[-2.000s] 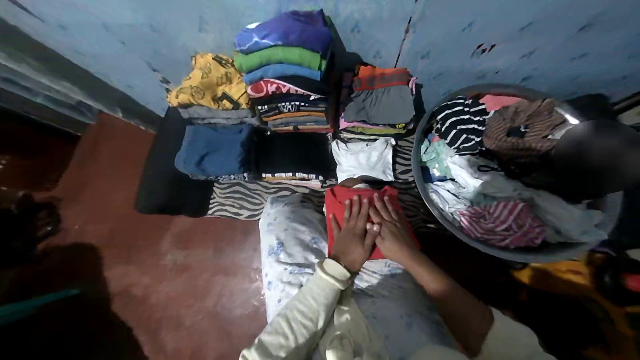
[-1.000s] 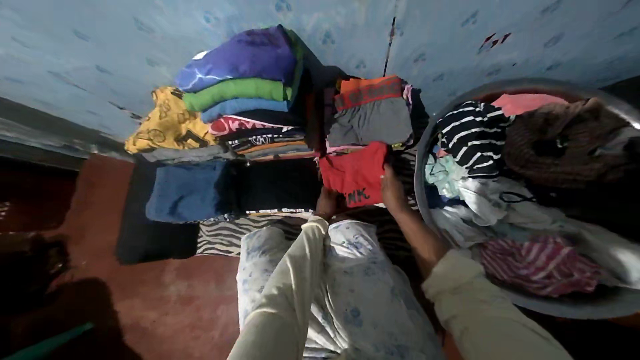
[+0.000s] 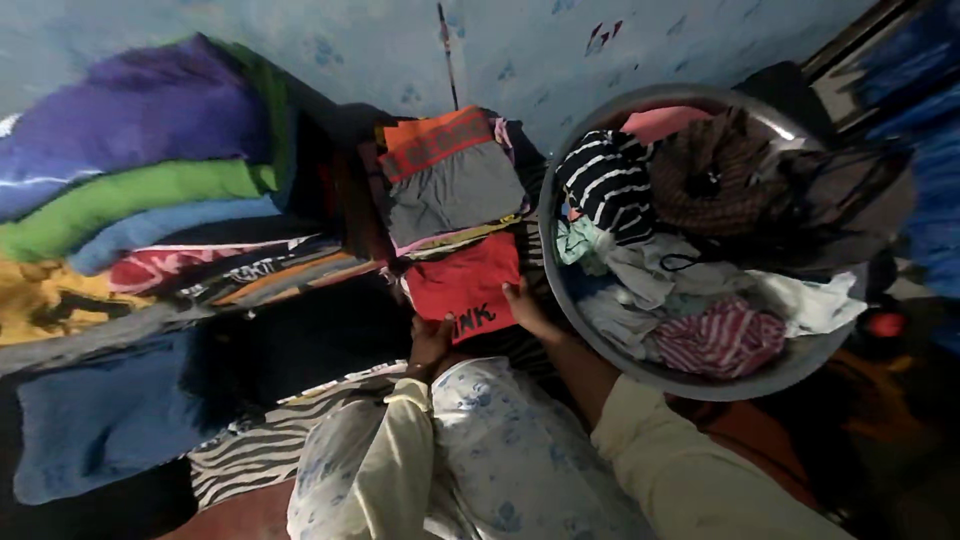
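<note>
A folded red garment [image 3: 469,281] with dark lettering lies flat just in front of a stack topped by grey underwear [image 3: 457,187] with an orange waistband. At its lower left corner is my left hand [image 3: 431,341], thumb on top of the cloth. My right hand [image 3: 529,307] holds the right edge of the same garment between thumb and fingers; the fingers beneath are hidden. Left of my hands lie folded black cloth [image 3: 330,322] and folded blue cloth [image 3: 112,405].
A round metal basin [image 3: 559,262] of loose clothes, among them a striped red piece [image 3: 720,337], stands at the right. A tall stack with purple cloth [image 3: 165,112] and green cloth [image 3: 142,195] rises at the left. Zebra-patterned fabric [image 3: 247,450] lies beneath. Behind is a blue wall [image 3: 330,45].
My hands were flat on the red garment over my lap; now they hold its sides in front of the grey underwear stack, where white cloth showed earlier. The view has swung right.
</note>
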